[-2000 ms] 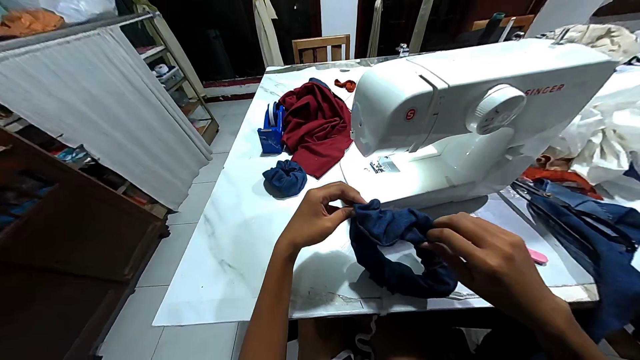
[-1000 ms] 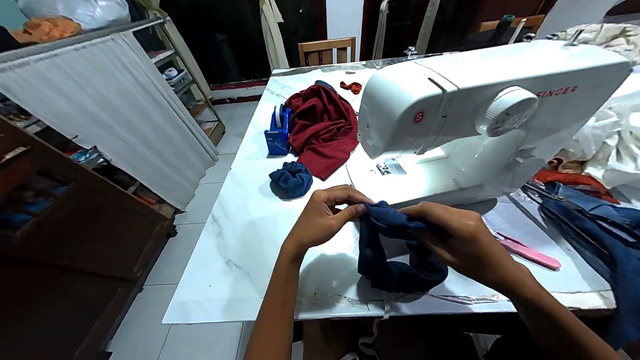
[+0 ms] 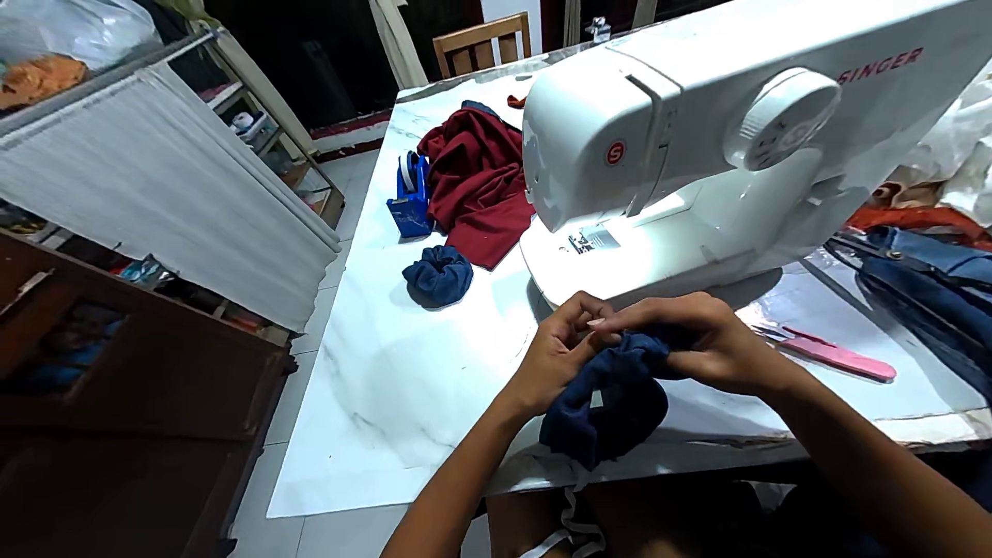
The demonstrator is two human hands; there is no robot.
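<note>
Between my two hands, at the front edge of the table, is a navy fabric ring, a scrunchie-like tube [image 3: 604, 403], hanging in a loop. My left hand [image 3: 562, 353] pinches its upper left part. My right hand [image 3: 697, 341] grips the cloth on the other side, the fingertips of both hands meeting at the top. Just behind stands a white Singer sewing machine [image 3: 697, 116]. A finished-looking navy scrunchie [image 3: 439, 276] lies on the white table [image 3: 403, 387], left of the machine. What the fingertips pinch is partly hidden.
Dark red cloth [image 3: 480, 182] and a blue tape dispenser [image 3: 411, 198] lie behind the scrunchie. Pink-handled thread snips or a similar tool [image 3: 837, 356] rests right of my right hand. Denim [image 3: 930, 294] is piled at the right. A curtained shelf [image 3: 170, 186] stands at the left.
My right hand has moved in toward my left, and their fingertips now meet at the top of the navy ring. The pink-handled tool, mostly hidden two seconds ago, shows plainly.
</note>
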